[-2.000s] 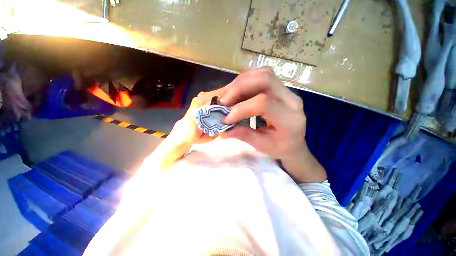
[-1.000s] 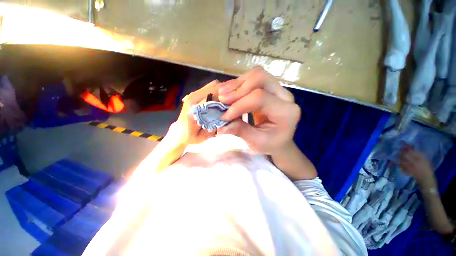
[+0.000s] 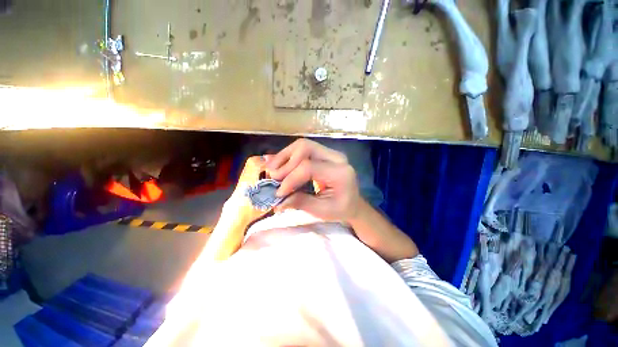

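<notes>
A grey-white handle unit (image 3: 263, 194) is held above my lap with its oval, scalloped head end facing up towards me. The rest of its body is hidden by my hands. My left hand (image 3: 242, 193) is wrapped around it from the left, washed out by glare. My right hand (image 3: 318, 181) is at the head's right side, with thumb and fingertips on the rim. Whether a small part is pinched there cannot be told.
On the tan bench (image 3: 230, 95) are a white cap (image 3: 320, 74), a slim pen-like tool (image 3: 377, 37) and small shiny parts (image 3: 114, 57) at left. Handle units (image 3: 518, 74) lie at right. A blue bin (image 3: 474, 251) below holds more units. Blue crates (image 3: 88, 312) stand lower left.
The view has shifted, so the bench shows lower and more of its left part is in view. Another person's hand at the blue bin is gone. My hands keep their hold on the unit.
</notes>
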